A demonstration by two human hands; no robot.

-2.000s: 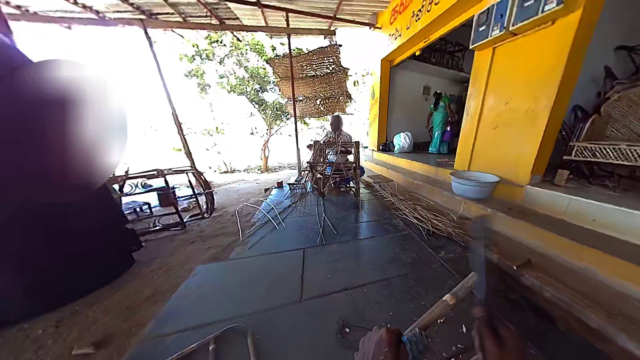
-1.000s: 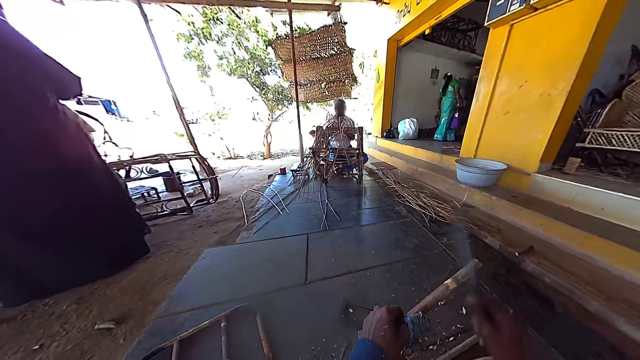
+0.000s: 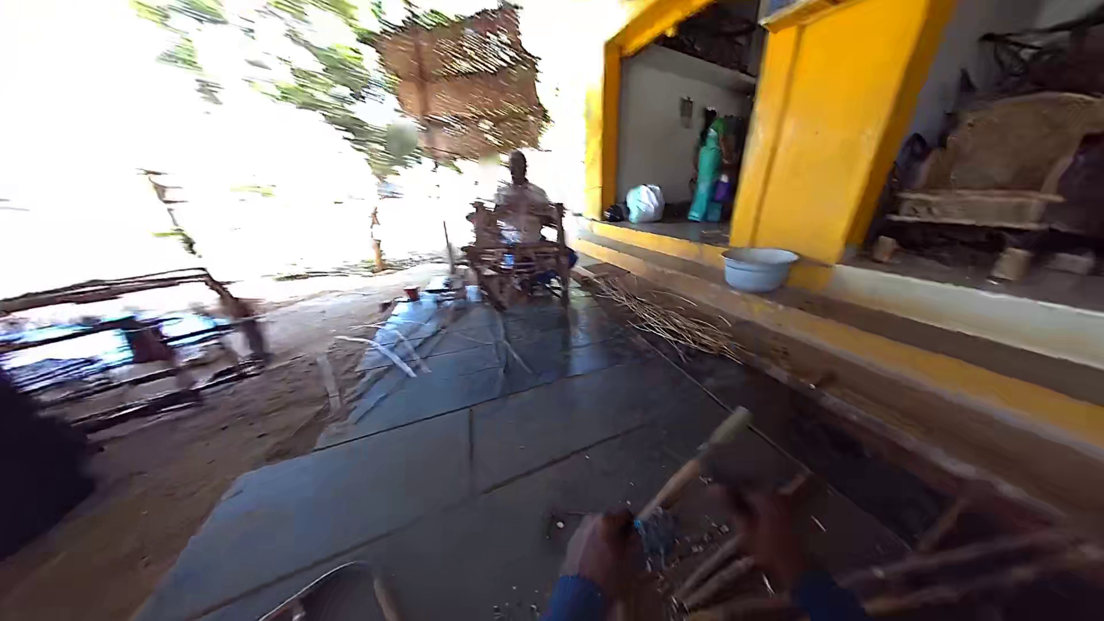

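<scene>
A light wooden stick (image 3: pixel 697 466), perhaps cane, slants up and right at the lower middle. My left hand (image 3: pixel 599 548) is closed around its lower part, beside a bluish-grey wrapping (image 3: pixel 657 533). To the right, my right hand (image 3: pixel 772 526) is blurred and closed around something dark, probably the handle of a tool whose kind I cannot tell. Several more sticks (image 3: pixel 720 569) lie below and between the hands, partly hidden. Small chips are scattered on the dark stone slabs (image 3: pixel 621 470) around them.
A bundle of thin cane strips (image 3: pixel 668 315) lies ahead, near a step. A person (image 3: pixel 522 194) sits behind a cane frame (image 3: pixel 517 254). A grey basin (image 3: pixel 759 269) stands on the step; another person (image 3: pixel 709 172) stands in the doorway. Curved frame pieces (image 3: pixel 319 586) lie at the lower left.
The dark blade-like shape that stood upright above my right hand in the earlier frames no longer shows clearly. My left hand still holds the stick. The view has shifted.
</scene>
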